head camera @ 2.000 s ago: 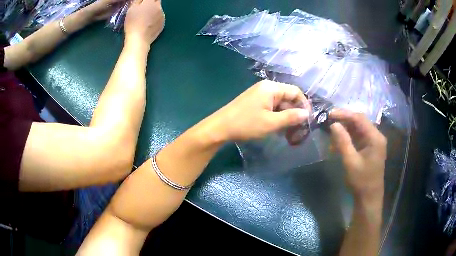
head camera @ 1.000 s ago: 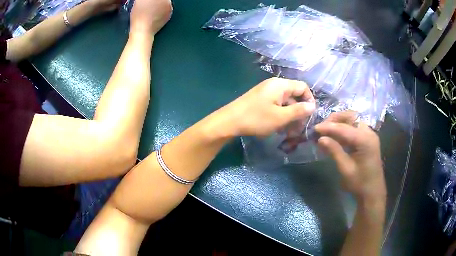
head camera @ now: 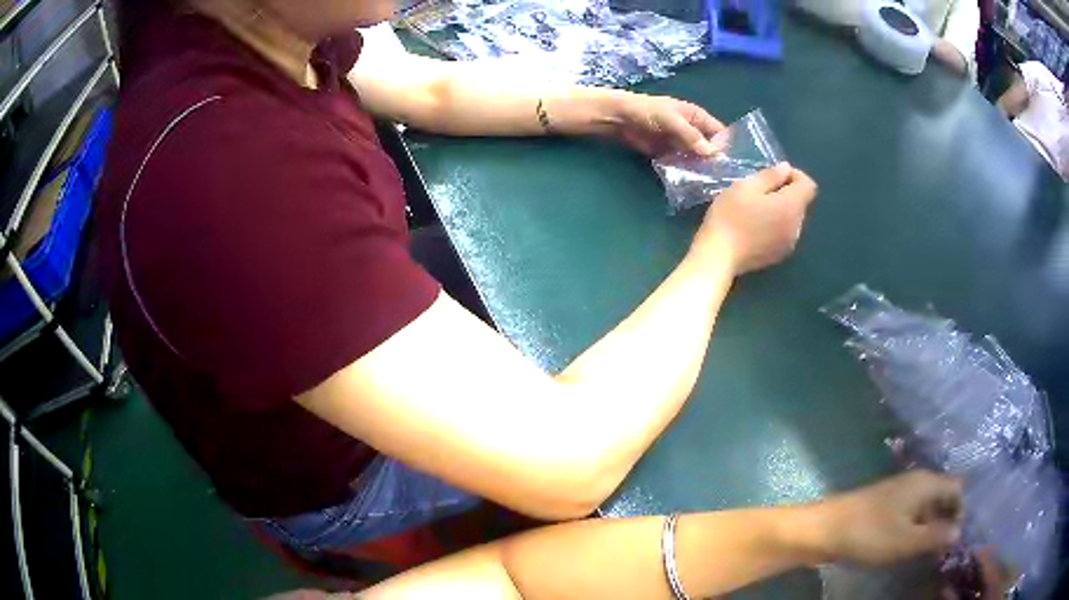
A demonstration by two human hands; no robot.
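Note:
My left hand (head camera: 903,516), with a silver bangle on the forearm, is at the lower right and blurred. Its fingers are pinched at the top of a clear plastic bag (head camera: 865,581), which is cut off by the bottom edge. A dark, reddish small bundle shows blurred beside the fingertips; I cannot tell if it is inside the bag. A small part of my right hand (head camera: 992,577) shows at the bottom right corner, mostly out of the picture. A fanned pile of clear bags (head camera: 967,393) lies just beyond my left hand.
A co-worker in a dark red shirt (head camera: 264,258) sits at my left, both hands holding a clear bag (head camera: 717,166) over the green bench (head camera: 586,252). Beyond are another bag heap (head camera: 563,45), a blue holder (head camera: 746,28), a white roll (head camera: 896,35) and another person's arm.
The view has swung left, so my hands and the pile now sit at the lower right. The co-worker's upper body and held bag have come into view. My right hand is now mostly cut off.

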